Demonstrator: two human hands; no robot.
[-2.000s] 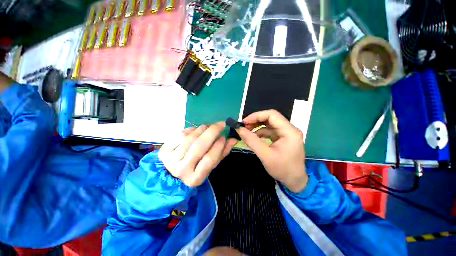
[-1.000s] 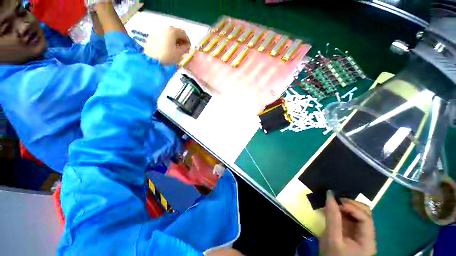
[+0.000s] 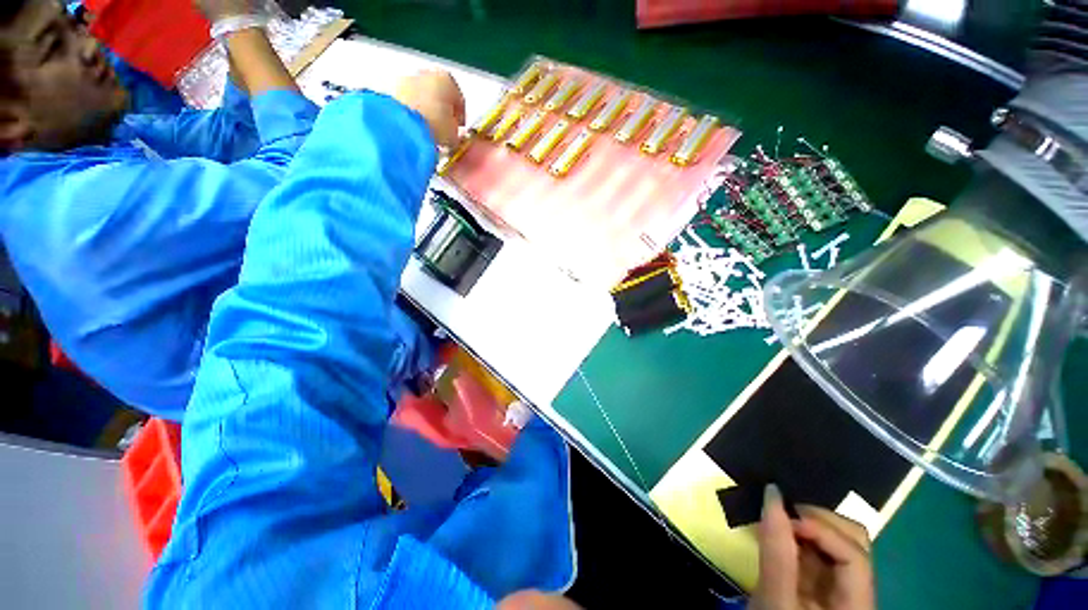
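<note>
My left hand [image 3: 432, 105] is at the left end of the pink sheet [image 3: 537, 191], beside a yellow-edged cell; its fingertips are hidden, so I cannot tell if it holds that cell. Rows of yellow-edged cells [image 3: 656, 129] lie on the sheet. My right hand [image 3: 817, 558] is at the near end of the pad sheet, cut off by the bottom edge. Its thumb and finger pinch a small black adhesive pad [image 3: 742, 505], which lies over the pale yellow liner [image 3: 686, 486] beside the large black area [image 3: 793, 423].
Dark stacked cells [image 3: 650, 298] stand beside loose white strips [image 3: 722, 286] and green circuit boards [image 3: 793, 197]. A clear hood [image 3: 919, 346] hangs over the pad sheet. A tape roll [image 3: 1038, 512] is at right, a reel stand [image 3: 453, 244] at left. Another person [image 3: 107, 226] sits at left.
The view has swung left from the earliest frame. My hands have parted: the left has reached out to the pink sheet, the right is down at the pad sheet. Little differs from one second ago.
</note>
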